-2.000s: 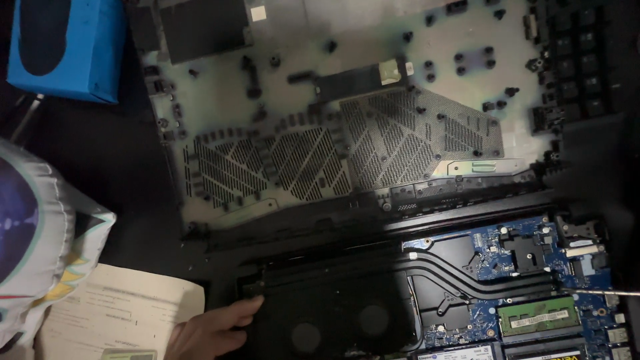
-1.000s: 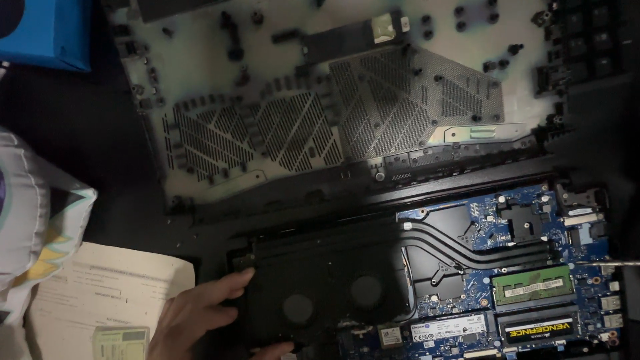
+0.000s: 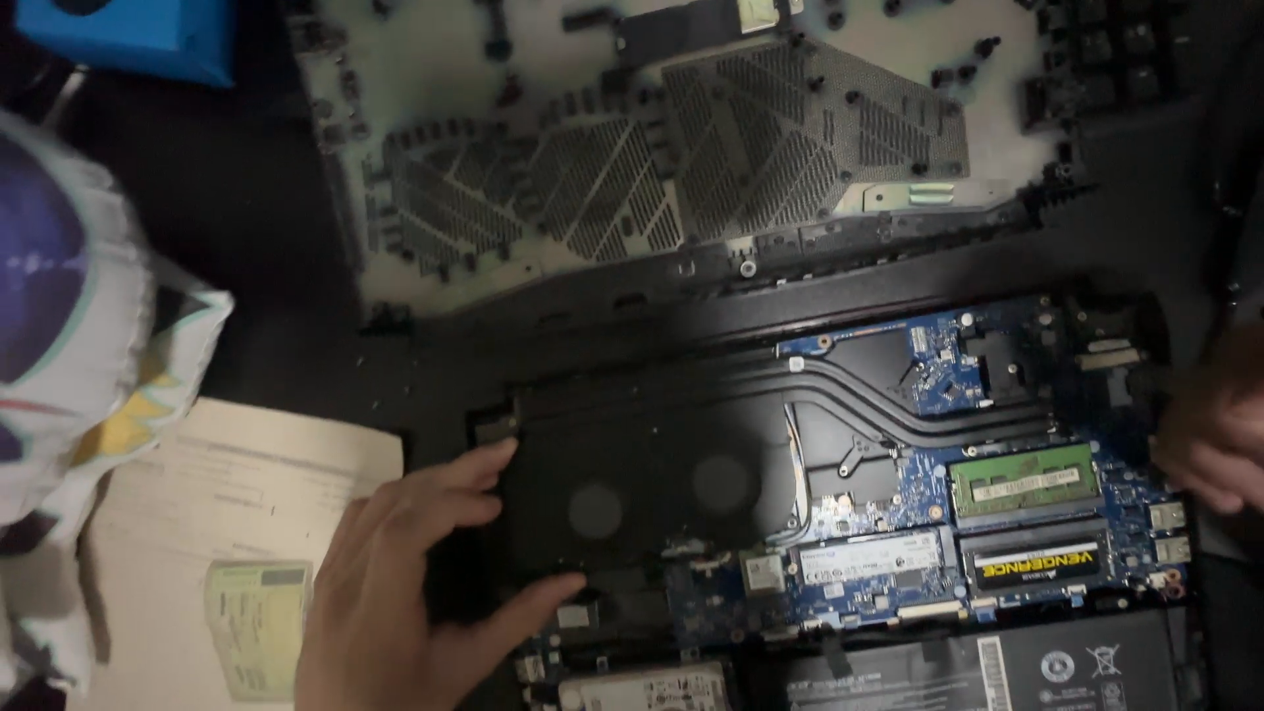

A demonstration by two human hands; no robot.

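An opened laptop base [image 3: 652, 444] lies at the lower right, its blue circuit board [image 3: 948, 365] and black heat pipes exposed. On the board sit a green memory module [image 3: 1027, 482], a black Vengeance memory module [image 3: 1035, 565] and an M.2 solid-state drive [image 3: 869, 558]. Below them are the battery [image 3: 889, 681] and a 2.5-inch drive [image 3: 647, 689]. My left hand [image 3: 425, 563] rests at the laptop's left edge, fingers spread, holding nothing. At the right edge my right hand [image 3: 1215, 444] is blurred and partly out of view; whether it holds anything cannot be told.
The laptop's vented bottom cover [image 3: 602, 188] lies inside up behind the base. A keyboard [image 3: 1131, 49] is at the top right, a blue box [image 3: 128, 35] at the top left. At left, a printed plush or cushion [image 3: 59, 395] lies by paper sheets [image 3: 237, 474] with a small yellowish card [image 3: 259, 627].
My right hand has come into view at the right edge. The thin metal tool seen there over the board's right side earlier no longer shows. My left hand stays by the laptop's left edge.
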